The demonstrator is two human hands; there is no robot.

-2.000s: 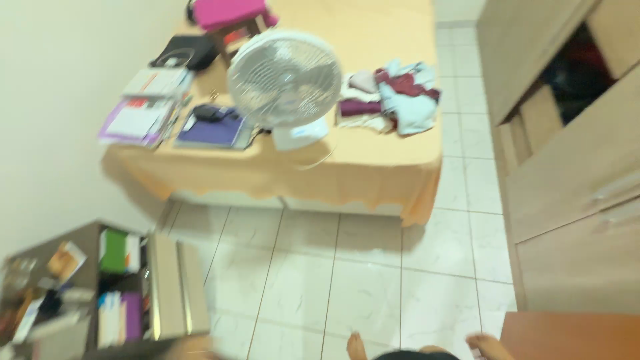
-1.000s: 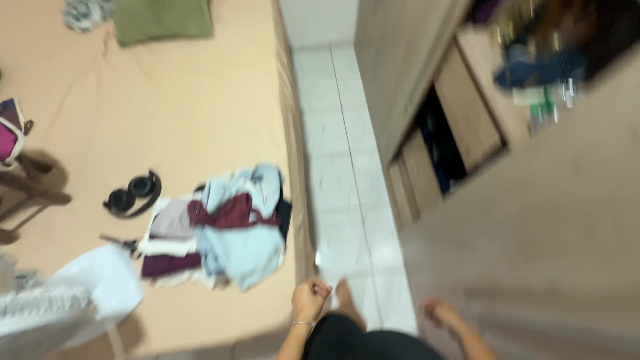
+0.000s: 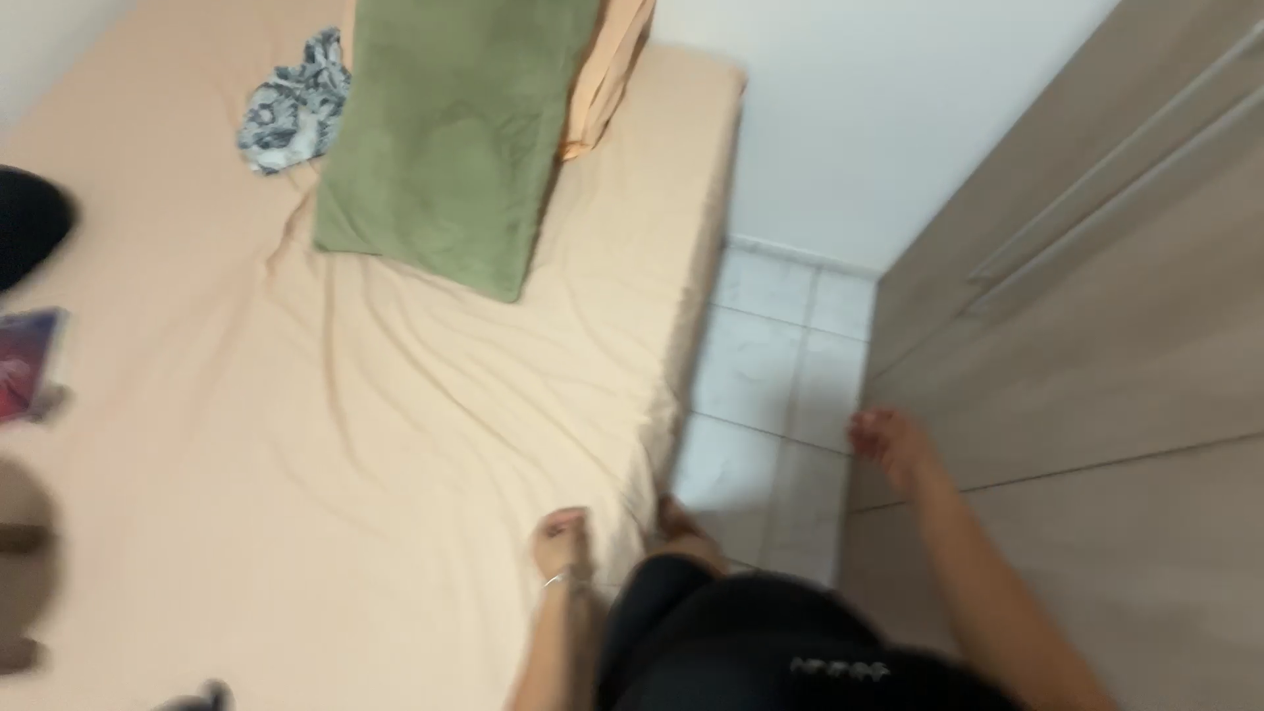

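Observation:
My left hand (image 3: 561,543), with a thin bracelet at the wrist, hangs over the right edge of the bed, its fingers loosely curled and nothing seen in them. My right hand (image 3: 892,446) is over the floor beside the wardrobe, fingers partly curled, also with nothing seen in it. A peach fitted sheet (image 3: 434,444) covers the bed. Towards the far end lies a green pillow (image 3: 444,148), and a crumpled grey-and-white patterned cloth (image 3: 296,109) touches its left side.
A wooden wardrobe (image 3: 1106,365) with long handles stands along the right. Between it and the bed runs a narrow strip of tiled floor (image 3: 750,365), ending at a white wall (image 3: 839,118). At the left edge are a black object (image 3: 30,222) and a blurred brown stool or its leg (image 3: 25,538).
The view has moved far along the bed, past the fan, headphones and pile of clothes seen earlier. Both my hands now show, apart from each other.

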